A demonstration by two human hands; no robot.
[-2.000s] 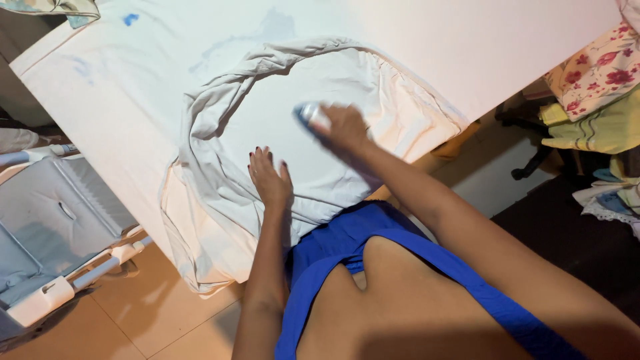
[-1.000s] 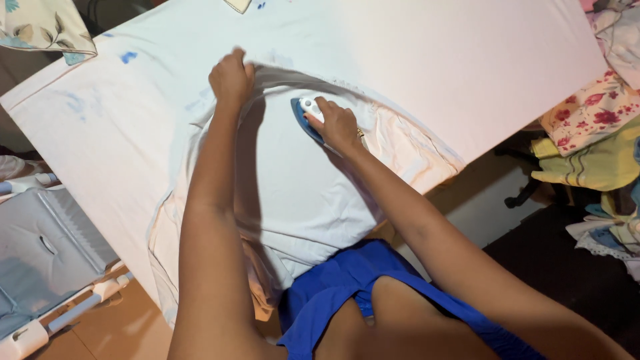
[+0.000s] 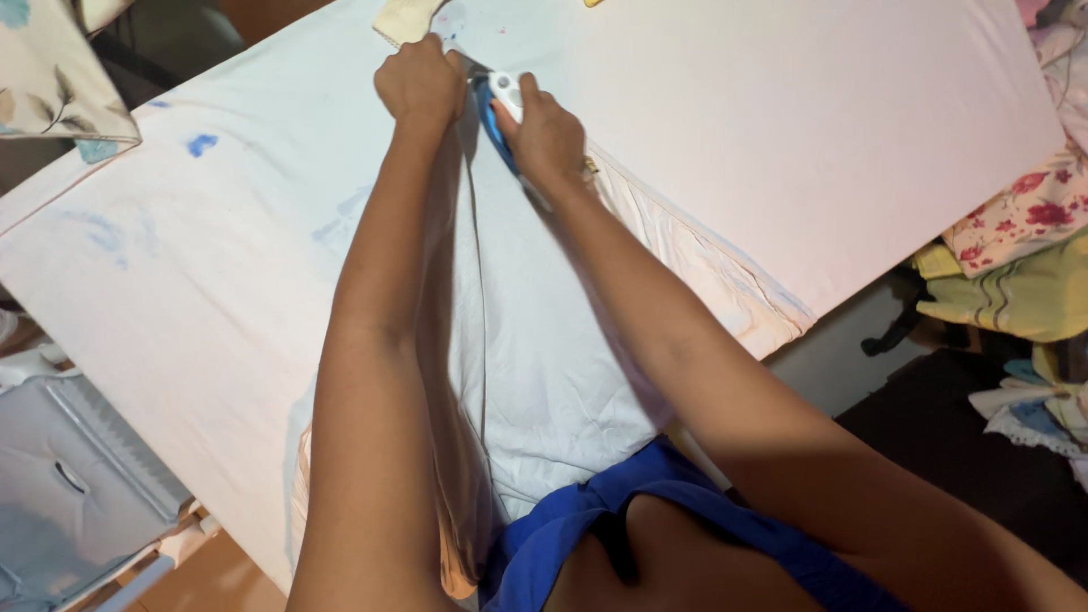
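A white cloth with a gathered edge lies over the near part of a cloth-covered table and reaches down to my body. My left hand is closed on the far end of this cloth, which it pulls taut. In my right hand is a blue and white clothes iron, its tip close beside my left fingers. The iron rests on or just over the cloth; its soleplate is hidden.
At the far edge lies a small cream cloth. A leaf-print fabric hangs at the upper left. Floral fabric and yellow-green fabric are piled at the right. A grey padded item with a frame stands at the lower left.
My left hand first lay flat on the cloth, then took hold of its far edge and has moved farther out. The iron has moved away from my body, up beside my left hand.
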